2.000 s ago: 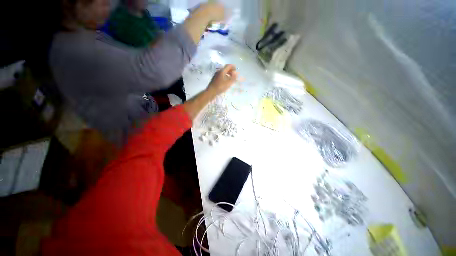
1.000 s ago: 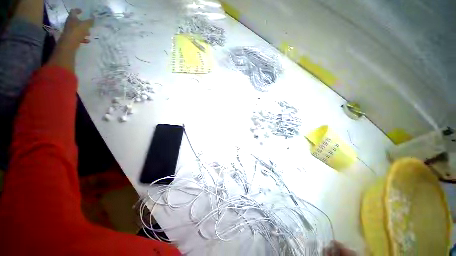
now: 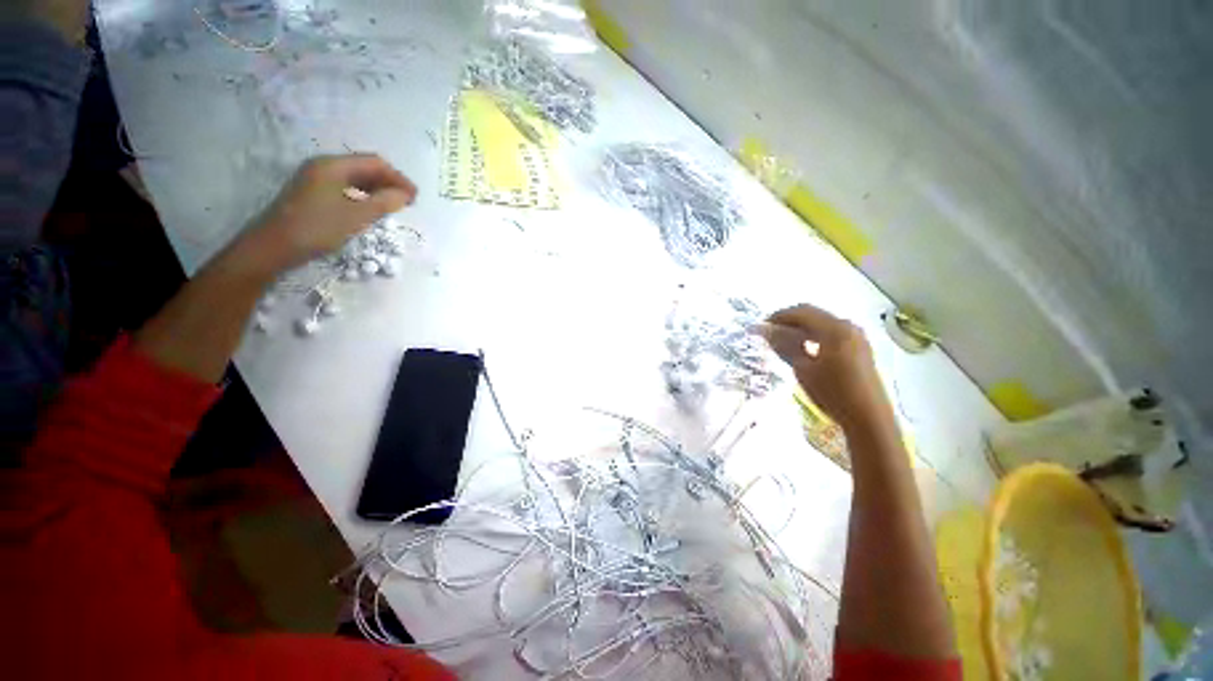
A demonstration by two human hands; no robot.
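My left hand [image 3: 333, 202] is over the white earbuds [image 3: 379, 250] at the left, fingers curled with the thumb near them. My right hand [image 3: 827, 362] has its fingertips at the edge of a pile of small cable parts [image 3: 718, 349]. A small white spot shows between the fingers of each hand; I cannot tell whether it is a part or the table behind. A loose tangle of white earphone cable [image 3: 599, 545] lies nearest me, touched by neither hand.
A black smartphone [image 3: 422, 435] lies left of the tangle. A yellow sticker sheet [image 3: 499, 153] and bundled cables [image 3: 672, 200] lie farther back. A yellow basket [image 3: 991, 572] with small pale parts stands at the right, by the wall. Another person's sleeve [image 3: 40, 146] is at the far left.
The view has swung right and down since the first frame. My left hand has come back from the far left to the earbuds. My right hand has come into view and reached the small parts pile.
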